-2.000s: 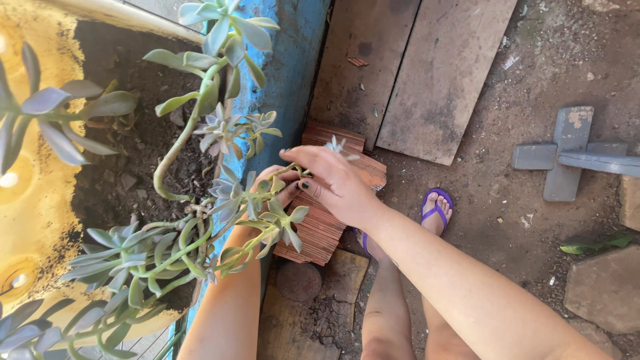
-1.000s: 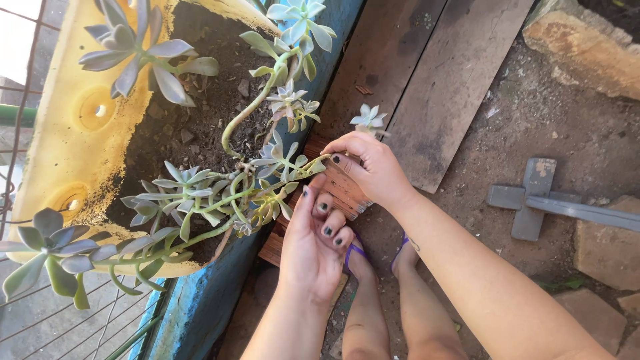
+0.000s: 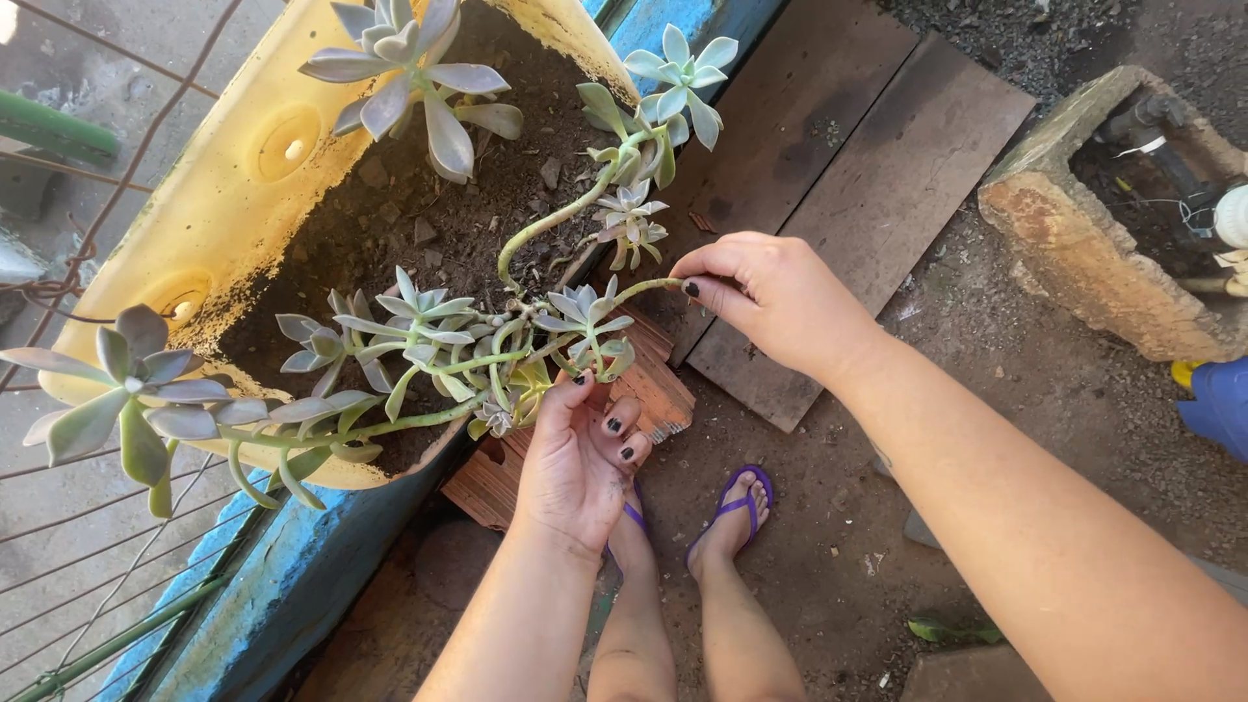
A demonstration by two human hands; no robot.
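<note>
A succulent plant (image 3: 487, 361) with several pale green rosettes trails over the edge of a yellow planter (image 3: 210, 210) filled with dark soil (image 3: 458, 195). My right hand (image 3: 770, 302) pinches the tip of a thin green stem (image 3: 648, 285) between thumb and fingertips, to the right of the rosettes. Palm up, my left hand (image 3: 585, 458) is below the plant, its thumb and fingertips at the small lower leaves; whether it grips a leaf is hidden. Another rosette (image 3: 682, 73) stands on a curved stem above my right hand.
The planter rests by a blue painted ledge (image 3: 283, 575) with a wire fence (image 3: 107, 546) to its left. Hollow clay bricks (image 3: 634, 390) and wooden boards (image 3: 877, 185) lie below. A broken stone block (image 3: 1092, 234) with a pipe inside is at the right. My feet wear purple flip-flops (image 3: 736, 502).
My left hand has turned palm up and moved away from my right hand, which has gone rightward along the stem. The rosette seen by my right hand one second ago is out of sight there.
</note>
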